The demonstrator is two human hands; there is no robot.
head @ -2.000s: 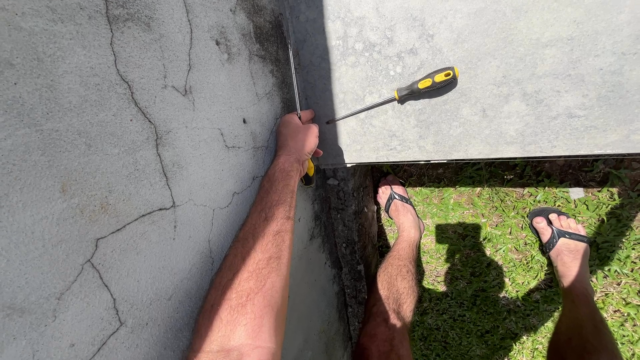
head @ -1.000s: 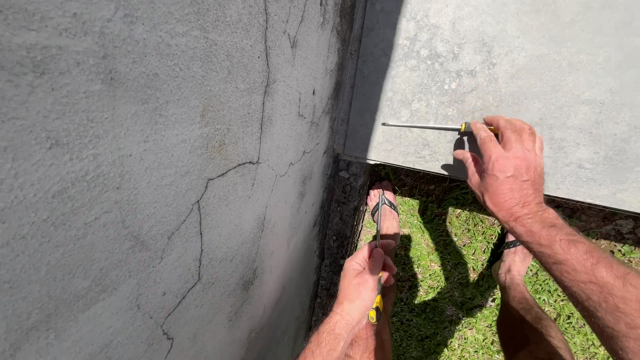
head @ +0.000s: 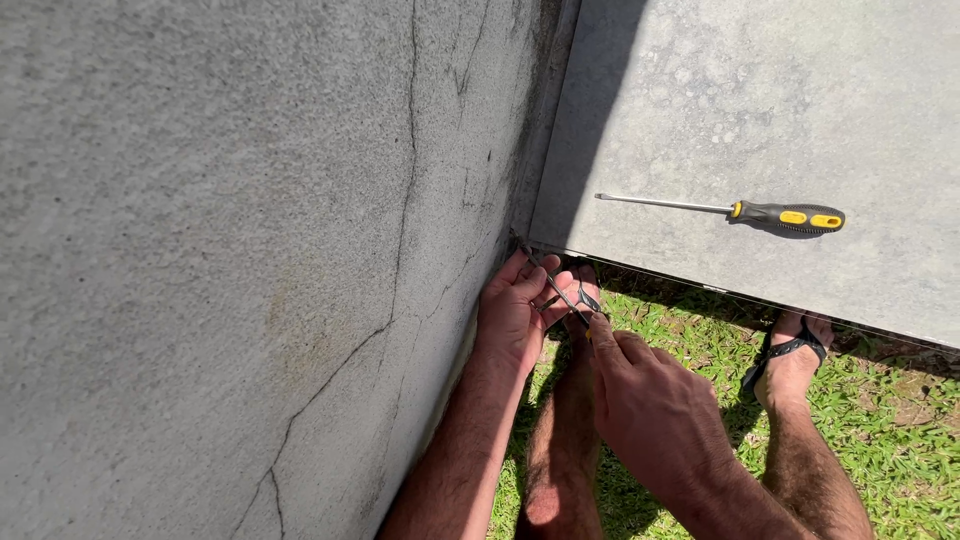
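My right hand (head: pixel 660 401) grips the handle of a screwdriver (head: pixel 559 289), most of the handle hidden under the fingers. Its metal shaft slants up and left, with the tip at the joint between the cracked wall and the slab corner. Around the shaft near the tip, my left hand (head: pixel 517 304) has its thumb and fingers, and it lies close against the wall. A second screwdriver (head: pixel 787 217), flat-bladed with a black and yellow handle, lies on the grey slab, its blade pointing left.
A rendered wall (head: pixel 247 247) with long cracks rises on the left. The grey slab (head: pixel 810 90) spans the upper right, its lower edge above grass (head: pixel 885 465). Two feet in black flip-flops (head: pixel 799 345) stand below that edge.
My right hand has left the screwdriver on the slab and now grips the other one's handle, which my left hand held. My left hand has moved up to the corner by the wall.
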